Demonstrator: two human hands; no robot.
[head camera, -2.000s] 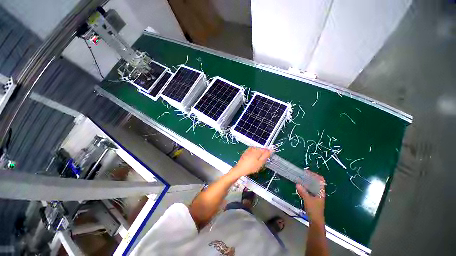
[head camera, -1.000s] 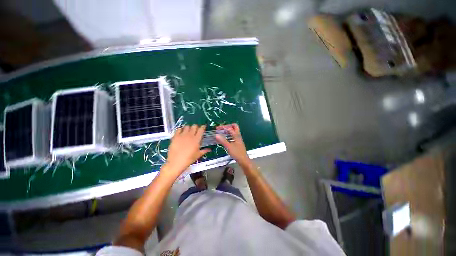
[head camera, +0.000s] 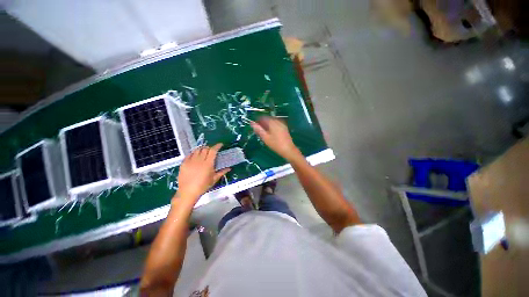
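A grey, ribbed panel stack (head camera: 231, 158) lies edge-on near the belt's near rail. My left hand (head camera: 197, 169) holds its left end, with the thumb on the near side and fingers on the far side. My right hand (head camera: 274, 134) is off the stack, over the green belt beside thin white trimmings (head camera: 235, 113). Its fingertips are blurred, and I cannot tell if they pinch a strip. A panel stack (head camera: 152, 133) with a dark gridded top stands left of my left hand, with another panel stack (head camera: 86, 154) farther left. White threads hang around their edges.
The green conveyor belt (head camera: 220, 72) has silver rails and ends at the right. A small blue item (head camera: 270, 173) lies at its near rail. A white cabinet (head camera: 133, 29) stands behind. A blue stool (head camera: 444, 177) and a brown table (head camera: 504, 191) are at the right.
My view has swung right along the belt. My right hand has let go of the grey stack's right end and moved up the belt towards the trimmings. My left hand stays at the stack's left end.
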